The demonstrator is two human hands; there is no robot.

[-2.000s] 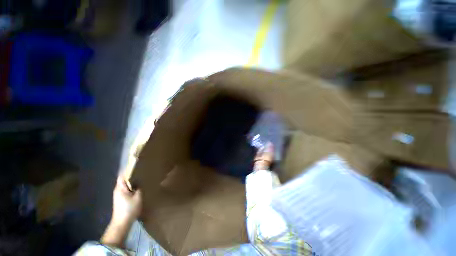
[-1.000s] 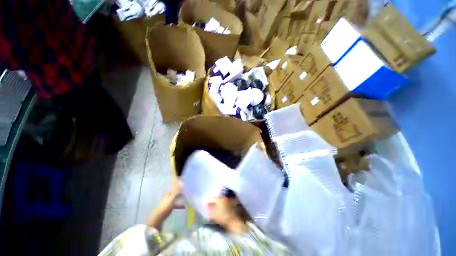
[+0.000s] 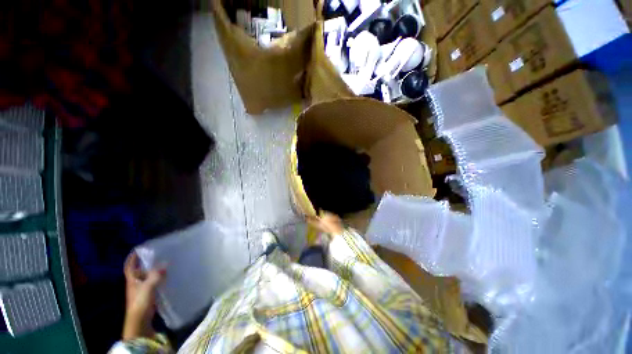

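Observation:
My left hand [image 3: 142, 285] is at the lower left and pinches one edge of a clear, flat-looking air-column bag [image 3: 197, 271], which hangs beside my body above the floor. My right hand [image 3: 328, 224] is at the near rim of a tall open brown carton [image 3: 398, 135], its fingers closed on the edge and slightly blurred. The inside of the carton is dark at the bottom, so its contents cannot be made out.
Ribbed air-column sheets [image 3: 499, 228] drape at the right. White and black camera parts [image 3: 388, 52] fill a container ahead, beside another open carton [image 3: 267, 72]. Closed cartons [image 3: 554, 110] stand upper right. A green-topped bench [image 3: 52, 339] with ribbed packs [image 3: 24, 252] is at the left.
The clear bag, held in front of me over the carton, is now at my left side in my left hand. My right hand is now at the rim. The view has shifted closer to the carton.

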